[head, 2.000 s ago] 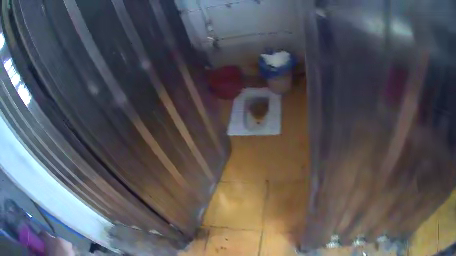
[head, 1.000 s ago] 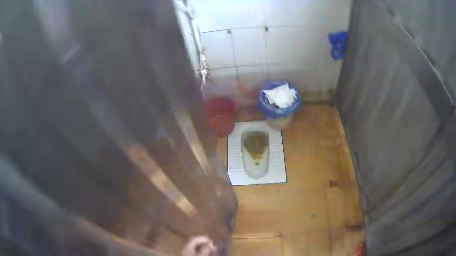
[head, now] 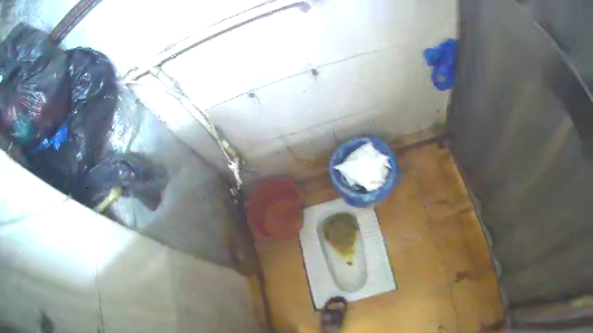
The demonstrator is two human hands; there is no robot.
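Neither of my hands shows in the head view. The white squat toilet (head: 383,263) is set in the floor below the middle of the view, with yellow-brown staining or water in its bowl. A dark shoe tip (head: 334,312) is at the pan's near edge. The red basin (head: 274,208) is beside the pan's far left corner. The blue-rimmed bin (head: 351,196), heaped with white paper, stands just behind the pan. A whitish tap (head: 234,170) on a wall pipe is above the basin.
Shiny black plastic bags (head: 94,110) lie heaped on the ledge at left. A bright blue item (head: 443,64) is on the wall near the grey partition (head: 527,169) at right. White wall tiles (head: 273,78) are behind and orange floor tiles (head: 435,260) surround the pan.
The door on the left has left the view, and the pan, basin and bin look closer. The black bags and a shoe tip have come into view. The hand at the bottom edge no longer shows.
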